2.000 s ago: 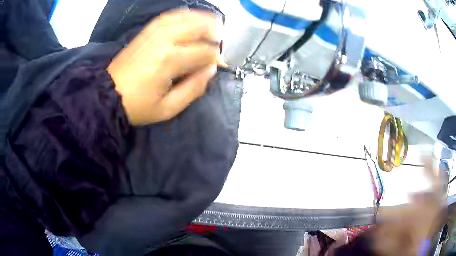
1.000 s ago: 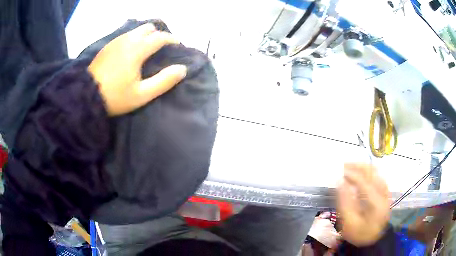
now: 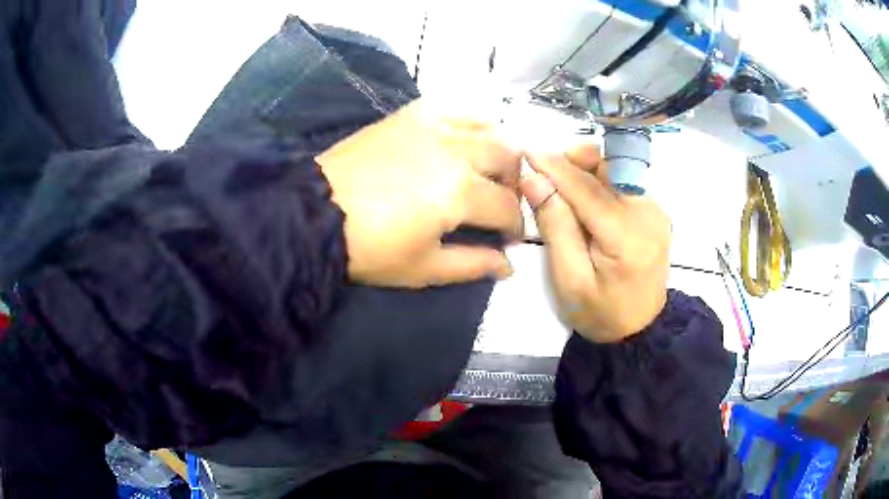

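The dark garment (image 3: 390, 356) lies over the left of the white table, with a seamed corner at the top. My left hand (image 3: 429, 200) is over its right part, fingers bent; what its fingertips hold is hidden. My right hand (image 3: 614, 249) meets the left fingertips just past the garment's edge, thumb and forefinger close together. A thin dark line crosses the right thumb; I cannot tell whether it is a held thread. The sewing machine (image 3: 673, 58) is above and right of the hands, its needle area beyond the fingertips.
Yellow-handled scissors (image 3: 765, 239) lie on the table at right. Slim snips with a pink part (image 3: 736, 302) lie beside them. A measuring tape (image 3: 502, 386) runs along the front edge. A dark cable hangs at right, above a blue stool (image 3: 780, 453). A red thing shows below the table edge.
The garment first came away leftwards from the needle area. My right hand has since moved from the lower right to meet my left, which has shifted right. The garment's seamed corner now shows.
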